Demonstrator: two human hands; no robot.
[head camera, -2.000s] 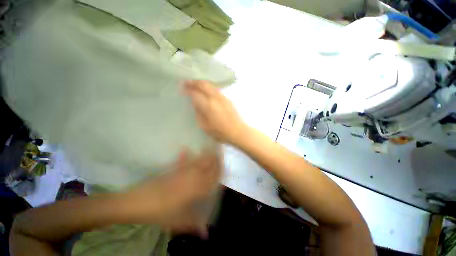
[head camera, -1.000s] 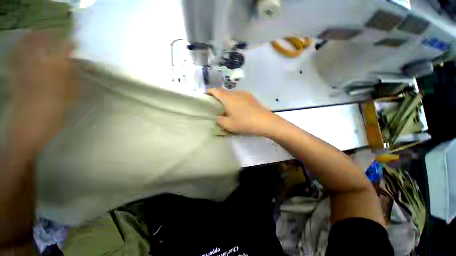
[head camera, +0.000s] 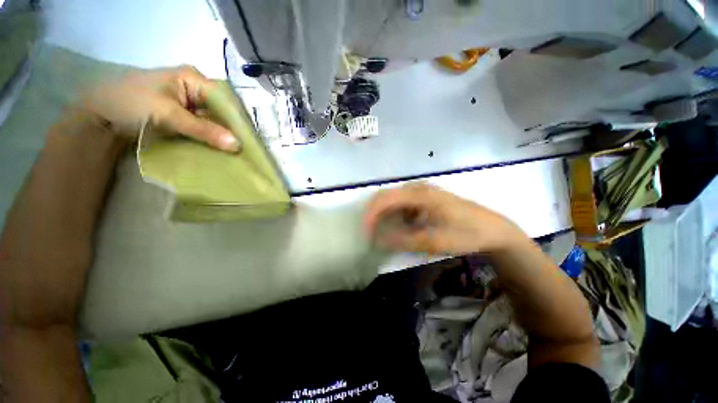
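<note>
A small olive piece point(head camera: 212, 173), folded along one side, lies over the large pale grey-green cloth point(head camera: 197, 275) at the front left of the sewing machine. My left hand point(head camera: 169, 110) grips the olive piece between thumb and fingers. My right hand point(head camera: 417, 220) is blurred, at the right end of the pale cloth by the table's front edge; whether it holds the cloth is unclear. The machine needle area point(head camera: 303, 110) is just beyond the olive piece, beside a black part with a white ribbed cap point(head camera: 362, 110).
The white machine head point(head camera: 504, 27) spans the top. A yellow-orange loop point(head camera: 464, 60) lies on the bed. A box with olive strips point(head camera: 584, 201) is at the table's right end. A crumpled cloth heap point(head camera: 472, 346) and a white bin point(head camera: 673, 268) are at the lower right.
The pale cloth has come to the table's front and lap. The olive piece now shows in my left hand, which has moved right. My right hand has moved away from the needle area towards the front edge.
</note>
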